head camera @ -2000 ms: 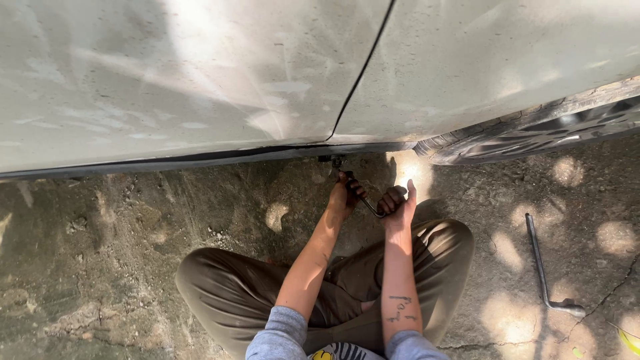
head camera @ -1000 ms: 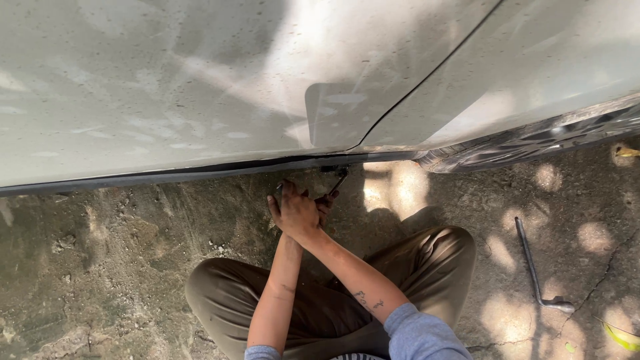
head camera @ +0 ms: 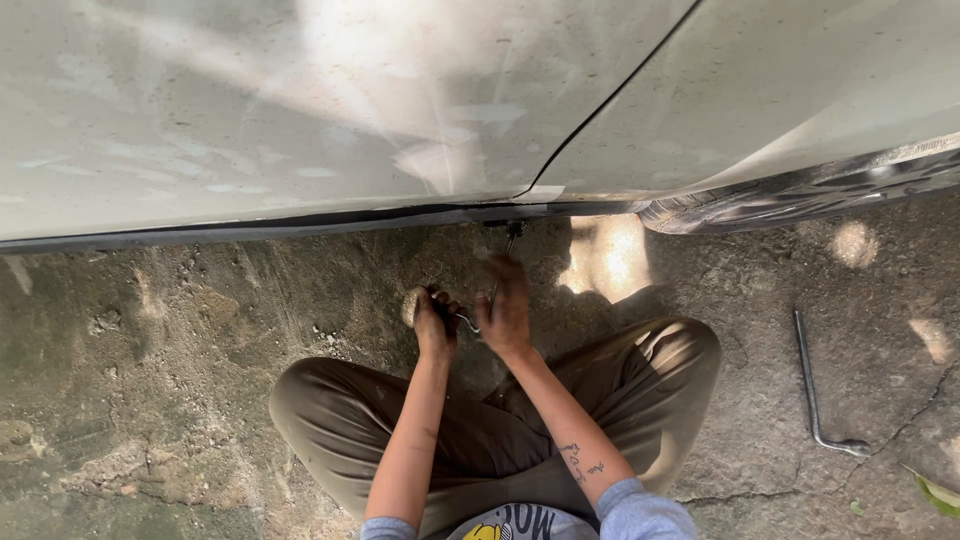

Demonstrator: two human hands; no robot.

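My left hand [head camera: 437, 321] is closed around the bent end of a thin metal crank handle [head camera: 469, 322]. On the crank's shaft, to the right, is my right hand [head camera: 505, 307], slightly blurred, with its fingers around the rod. The shaft runs up to a dark jack part [head camera: 514, 228] under the sill of a pale car [head camera: 315, 97]; most of that part is hidden by the car's edge and shade. An L-shaped lug wrench [head camera: 808, 375] lies on the concrete at the right, away from both hands.
A car wheel [head camera: 810, 196] stands at the upper right, beyond the door seam. The dark lower sill [head camera: 247, 231] runs low across the view above my hands. My crossed legs [head camera: 337, 412] rest on rough, cracked concrete [head camera: 180, 375]. A green leaf [head camera: 937, 493] lies at the lower right.
My hands were crossed close together a second ago; now they are apart, left hand at the left and right hand at the right. The crank's bend has swung to the left.
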